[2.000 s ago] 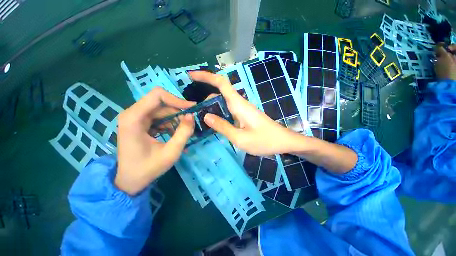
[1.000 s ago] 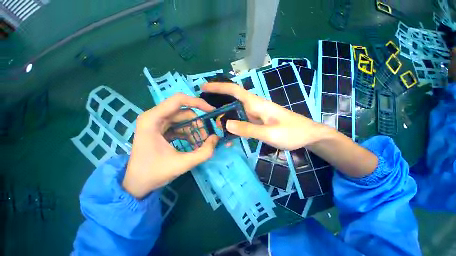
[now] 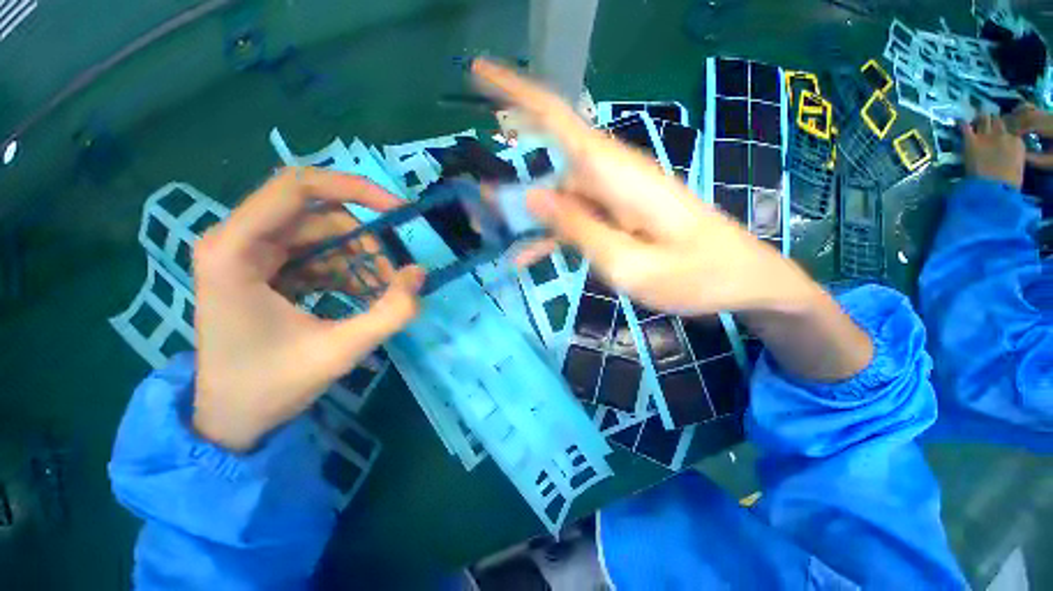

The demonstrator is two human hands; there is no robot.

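A dark front housing (image 3: 437, 279) lies tilted in my left hand (image 3: 271, 294), gripped along its sides between thumb and fingers; its key grid is partly behind the fingers. My right hand (image 3: 647, 219) is blurred at the housing's window end, index finger raised away. A pale blurred patch (image 3: 505, 215) shows by the right thumb; whether it is a film held there, I cannot tell. Pale blue carrier sheets (image 3: 497, 398) lie under the hands. Sheets with black rectangles (image 3: 748, 144) lie to the right. A black heap is partly seen behind the housing.
A grey post (image 3: 562, 46) stands behind the hands. Yellow frames (image 3: 880, 113) and dark housings (image 3: 860, 225) lie at the right. Another worker's hands (image 3: 993, 148) and blue sleeves are at the far right. Emptied liner lattice (image 3: 173, 219) lies at the left on the green table (image 3: 69, 358).
My right hand has opened from the housing's window end, its index finger rising up. My left hand still grips the housing. The other worker's hands have come further into view.
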